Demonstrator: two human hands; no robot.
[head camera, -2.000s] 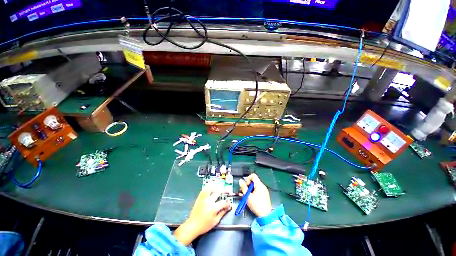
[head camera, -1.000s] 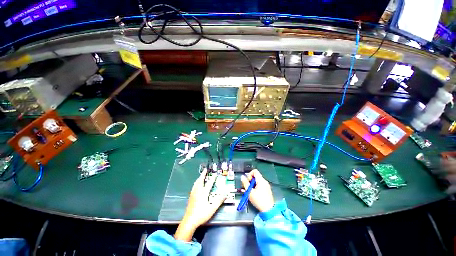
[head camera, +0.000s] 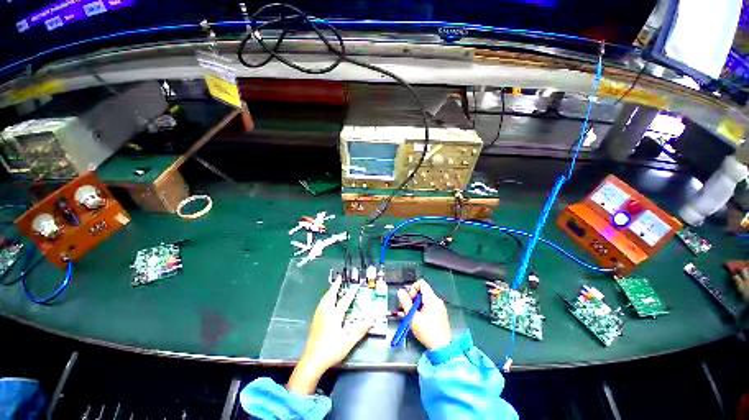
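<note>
A green circuit board (head camera: 375, 309) lies on the clear sheet (head camera: 287, 328). Cables run to plugs at its far edge, among them a thick blue cable (head camera: 383, 246). My left hand (head camera: 330, 328) lies over the board's left part, fingers spread along it. Its fingertips hide part of the board. My right hand (head camera: 429, 318) is beside the board's right edge and holds a blue pen-like tool (head camera: 406, 320), tilted. The fingertips of my right hand are close to the black bar (head camera: 402, 275) behind the board.
An oscilloscope (head camera: 408, 160) stands behind. Orange boxes stand left (head camera: 72, 217) and right (head camera: 620, 223). Other boards lie left (head camera: 156, 263) and right (head camera: 516, 310). A coiled blue cord (head camera: 542, 221) hangs down right. White strips (head camera: 316, 244) and a black bar-shaped item (head camera: 462, 263) lie behind the sheet.
My left hand has moved from the board's near edge up along its left side. My right hand keeps the blue tool, nearly unmoved. A dark strip now shows at the far right.
</note>
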